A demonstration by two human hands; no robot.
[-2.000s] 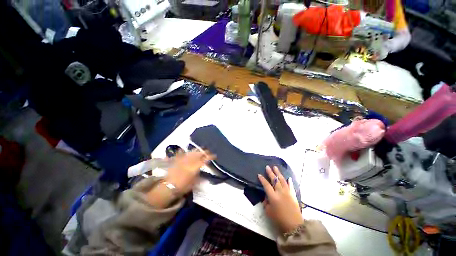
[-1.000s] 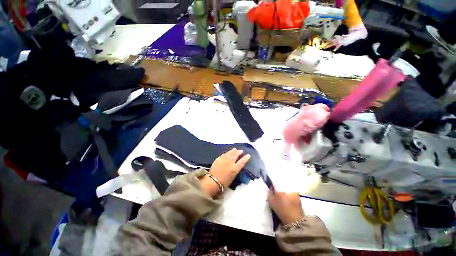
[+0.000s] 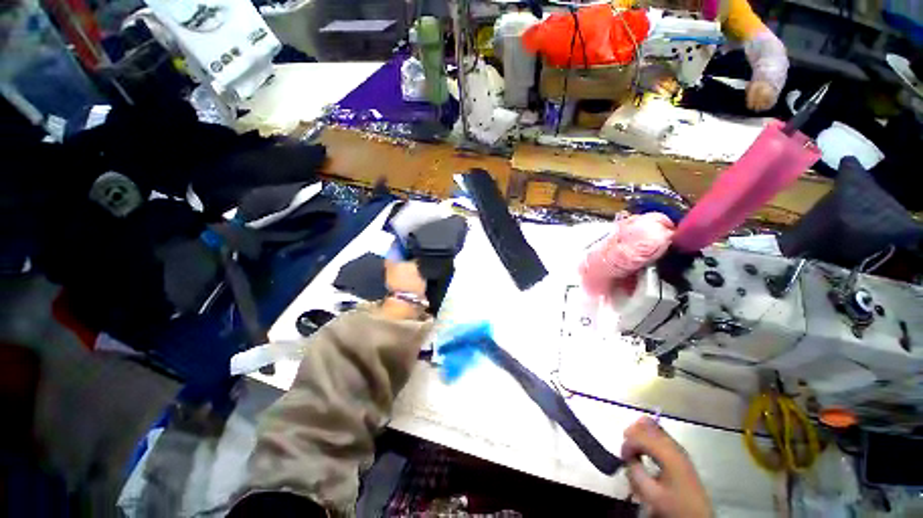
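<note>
My left hand (image 3: 405,278) is at the back left of the white table and grips dark grey collar pieces (image 3: 437,237), which look bunched or folded upright; its fingers are partly hidden. My right hand (image 3: 663,467) is low at the right, near the table's front edge, and pinches the end of a long dark strip (image 3: 547,397). A thin pale tip shows above its fingers. The strip runs up and left to a crumpled bright blue piece (image 3: 463,349). A separate stack of black strips (image 3: 504,228) lies farther back.
The white sewing machine (image 3: 749,298) stands at the right with pink cloth (image 3: 627,248) and a pink cone (image 3: 749,187). Yellow-handled scissors (image 3: 782,430) lie beside it. Black garment panels (image 3: 111,243) heap at the left. Another person's hand (image 3: 761,96) shows at the back.
The collar pieces have gone from lying flat to being bunched in my left hand, farther back. My right hand has moved right and down, drawing out the strip; the blue piece now lies exposed.
</note>
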